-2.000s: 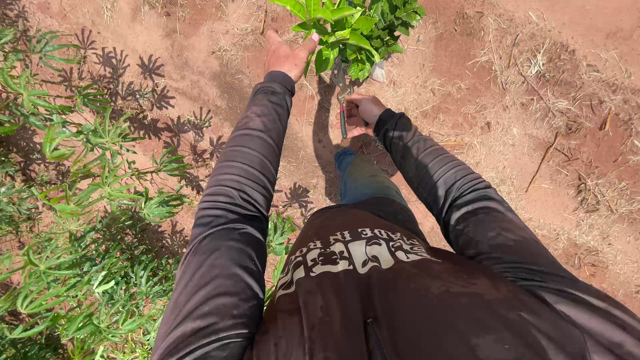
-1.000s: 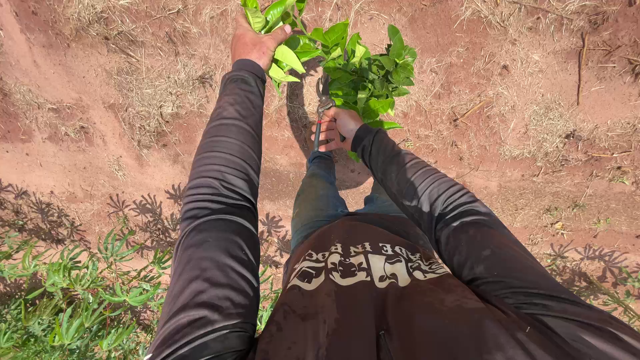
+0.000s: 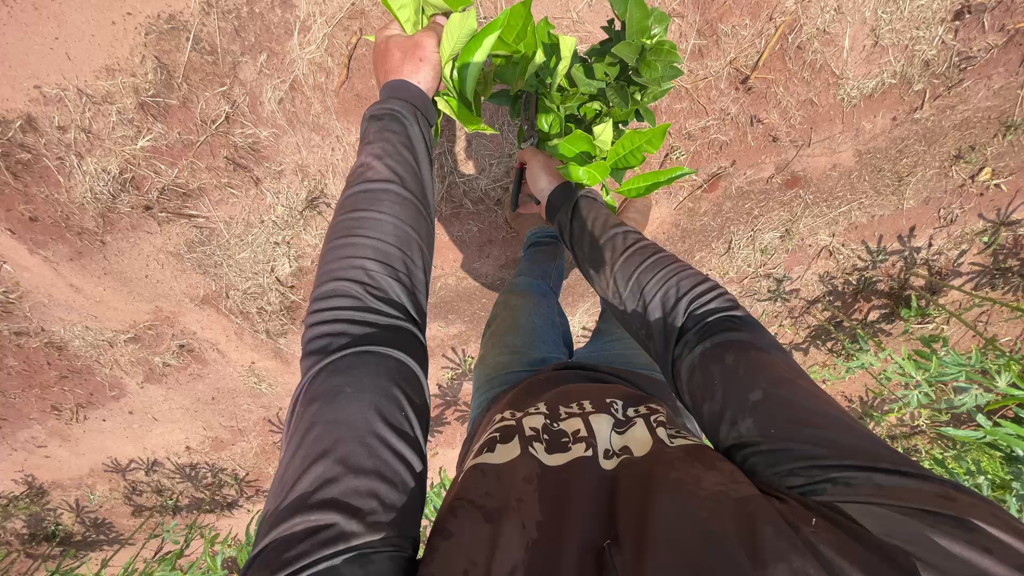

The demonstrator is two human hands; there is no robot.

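Note:
My left hand (image 3: 408,54) is closed around leafy green shoots (image 3: 468,56) at the top centre; its fingers are partly hidden by leaves. To its right, my right hand (image 3: 540,174) grips pruning shears (image 3: 518,186) by dark handles, low against the plant. The blades point up into a bushy plant with broad glossy leaves (image 3: 596,88) and are largely covered by foliage. Several leaves hang over the right wrist. Where the plant's stem meets the ground cannot be seen.
Reddish soil with dry grass (image 3: 264,248) surrounds the plant. My legs in jeans (image 3: 520,320) and a shoe stand just below the shears. Green weeds (image 3: 976,400) grow at the lower right, and more lie along the lower left edge. A dry stick (image 3: 768,50) lies at the upper right.
The view has turned, moving the weeds from the left to the lower edges. My left hand, apart from the shears and with spread fingers two seconds ago, is now closed on shoots.

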